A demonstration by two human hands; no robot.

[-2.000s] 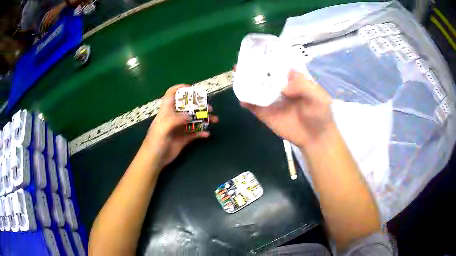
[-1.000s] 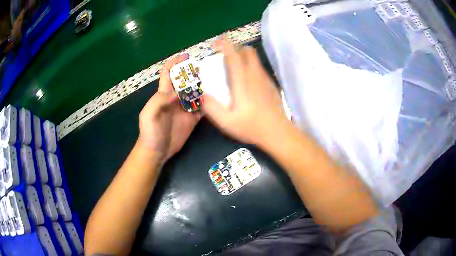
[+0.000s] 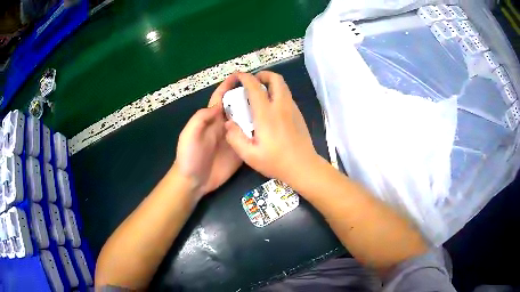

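Observation:
A white top cover (image 3: 239, 108) is held between both hands above the dark bench. My left hand (image 3: 208, 142) is around its left side and underneath. My right hand (image 3: 272, 122) grips its right side from above, with fingers over the far end. The base with internals is hidden under the cover and fingers. A second base with internals (image 3: 270, 203) lies face up on the bench, just below my right hand, its brass, blue and red parts showing.
Stacked white housings (image 3: 35, 177) on blue divider sheets stand at left. A clear plastic liner (image 3: 393, 137) with loose covers (image 3: 473, 43) spreads at right. Beyond the speckled edge rail (image 3: 171, 94) is the green conveyor (image 3: 199, 40), carrying small units (image 3: 47, 82) at far left.
The white cover has come from the right onto the base in my left hand, and the base's internals are now hidden. Both hands have closed together around it. Units on the conveyor have shifted.

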